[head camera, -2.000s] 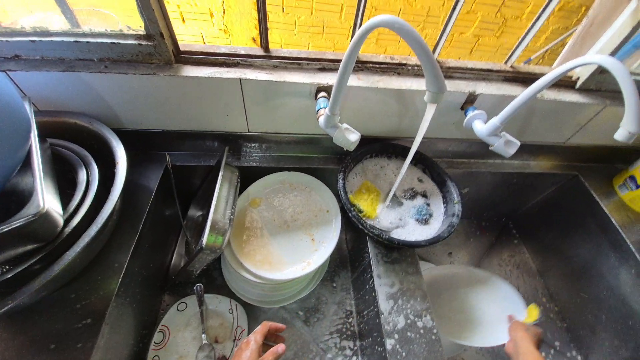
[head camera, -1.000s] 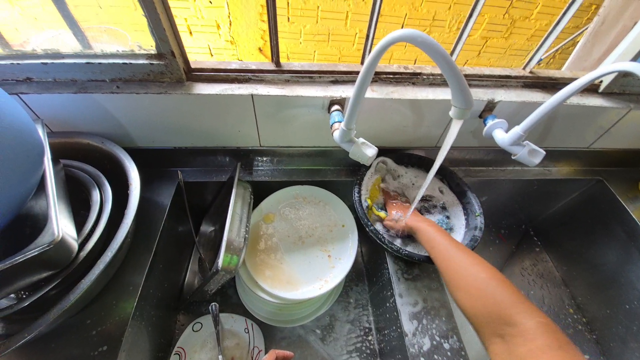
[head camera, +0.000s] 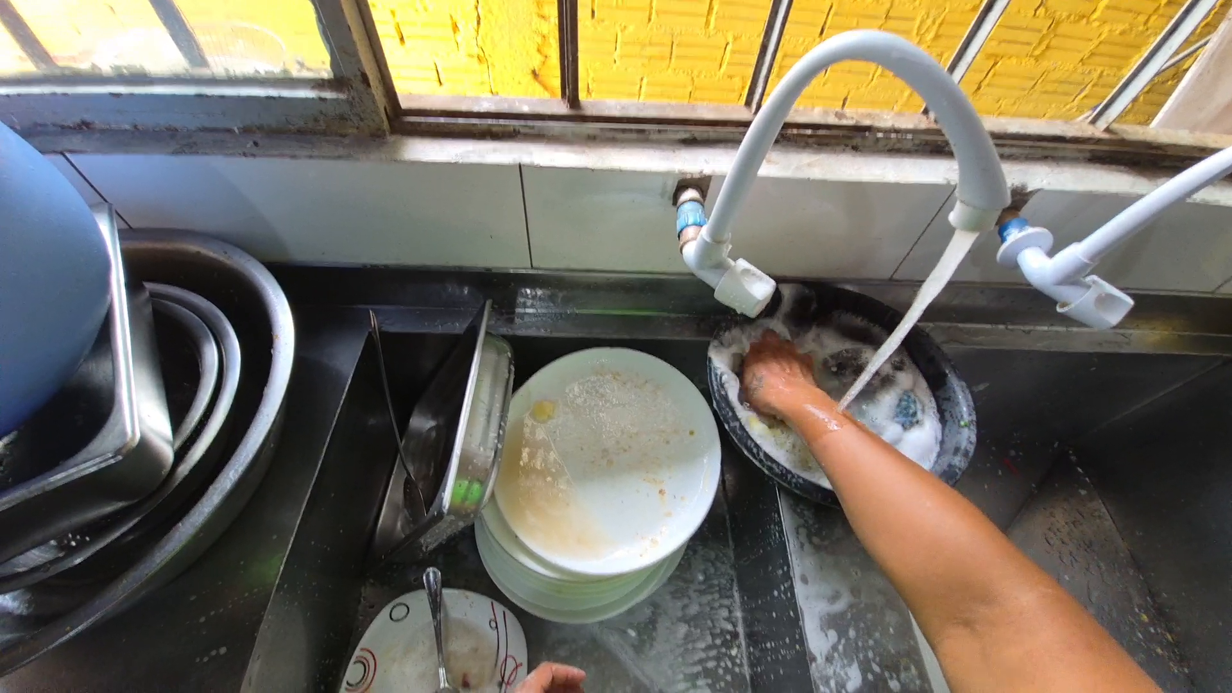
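Note:
My right hand (head camera: 778, 375) is in the suds of a black basin (head camera: 953, 423) on the divider between two sink bowls; its fingers are hidden by foam, and no sponge shows clearly. Water runs from a white curved faucet (head camera: 866, 43) into the basin, past my wrist. Of my left hand (head camera: 553, 678) only some fingertips show at the bottom edge, beside a patterned plate (head camera: 390, 635) with a metal spoon (head camera: 435, 606) on it. A stack of white plates (head camera: 616, 452), the top one soiled and wet, stands in the left bowl.
Metal trays (head camera: 476, 433) lean on edge left of the plates. Large metal basins (head camera: 274, 356) and a blue rounded container (head camera: 43, 279) occupy the left counter. A second white faucet (head camera: 1078, 279) is at the right. A barred window (head camera: 674, 115) runs behind the sink.
My right hand went from a white plate in the right bowl into the basin, where it was on the yellow sponge, and has shifted left in the foam. My left hand shows less than at first.

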